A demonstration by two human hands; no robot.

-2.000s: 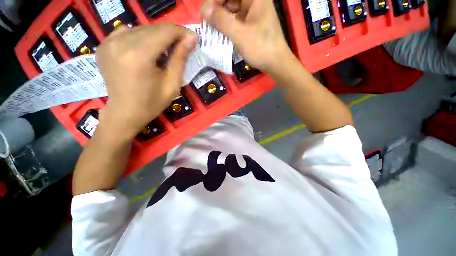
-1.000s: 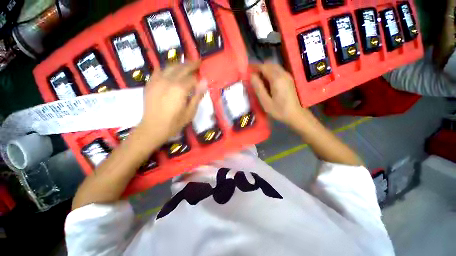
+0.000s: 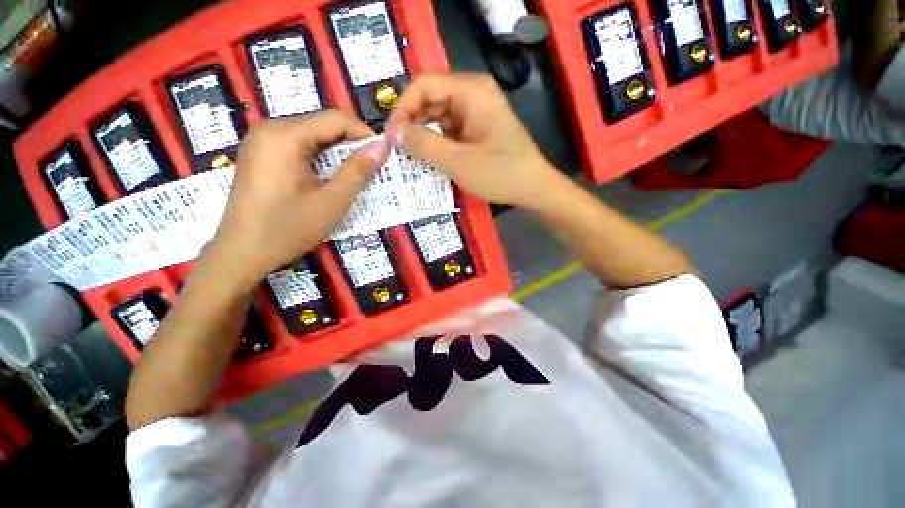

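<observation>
My left hand (image 3: 293, 189) holds the long white label strip (image 3: 139, 230) over the red-orange tray (image 3: 427, 322). The strip curls off a white core (image 3: 42, 322) at the left, and its free end hangs under my fingers. My right hand (image 3: 471, 134) pinches at the strip's upper edge, its fingertips touching my left fingertips. Whether it holds a single label cannot be told. Black units with white labels and gold dots, such as this one (image 3: 365, 50), lie in two rows of tray pockets. The strip and my hands hide parts of some units.
A second red-orange tray (image 3: 635, 159) with black units stands at the right. A pale rounded device (image 3: 527, 29) lies between the trays. Another person's grey sleeve (image 3: 829, 104) is at the far right, above a red stool (image 3: 714, 159).
A second ago my hands were apart, the right one low by the tray's right edge. Now both meet at the strip, whose printed end is spread between them.
</observation>
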